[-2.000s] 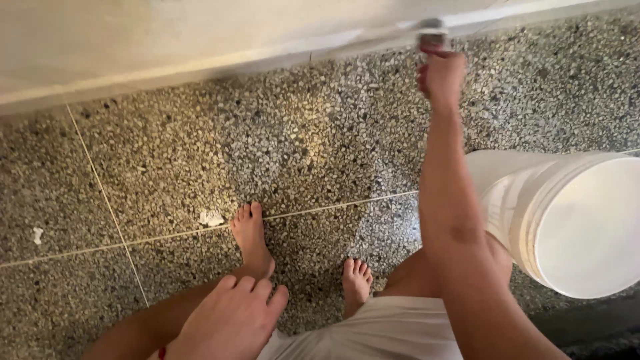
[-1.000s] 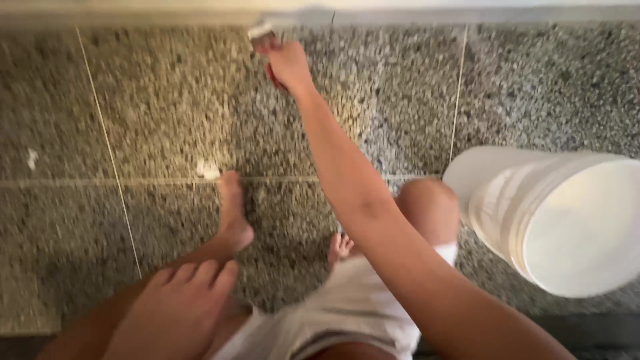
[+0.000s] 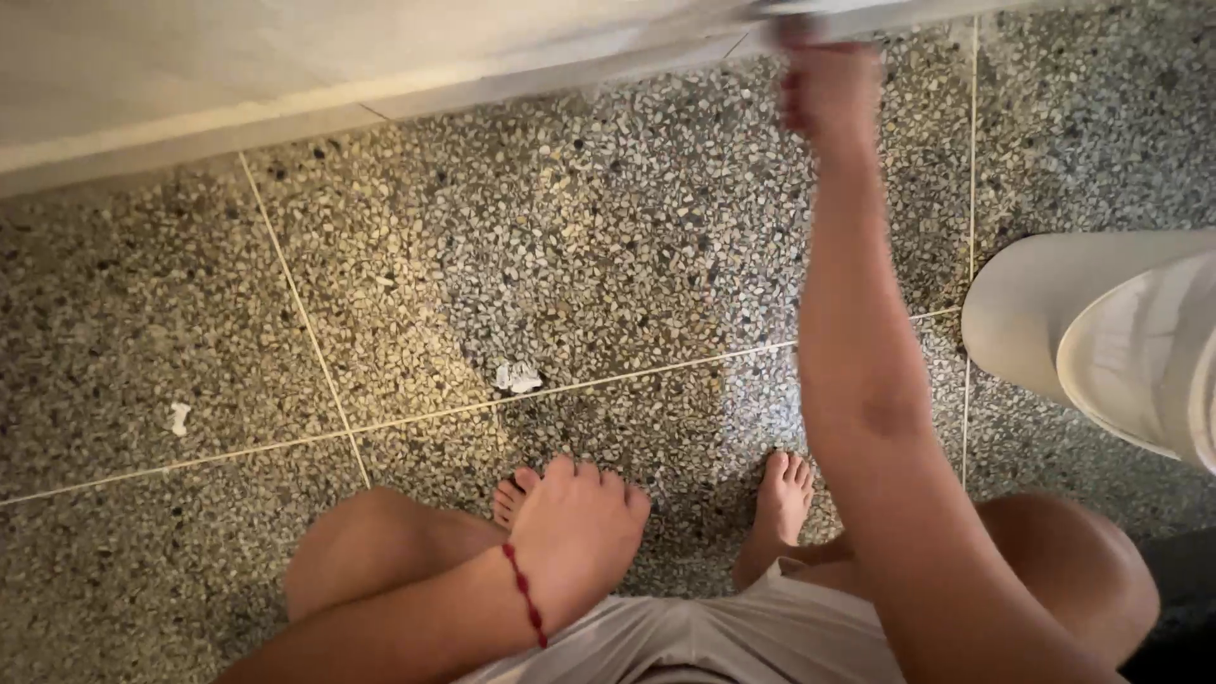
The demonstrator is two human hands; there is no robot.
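At the top right of the head view, my right hand (image 3: 836,95) is closed around the reddish handle of a blurred tool (image 3: 793,24), which looks like a paintbrush; its kind is not certain. The tool's far end is at the white base of the wall (image 3: 456,90). My left hand (image 3: 584,522), with a red beaded bracelet on the wrist, hangs low over my left foot, fingers loosely curled. I see nothing in it, though its palm is hidden.
A white plastic bucket (image 3: 1035,318) lies or stands at the right, partly cut off by the frame edge. A crumpled white scrap (image 3: 518,378) and a smaller white scrap (image 3: 180,419) lie on the speckled terrazzo floor (image 3: 608,256). My bare feet and knees are below.
My right hand with the tool has swung from the left part of the wall base back to the right. My left hand has come off my leg and moved right. The view has shifted.
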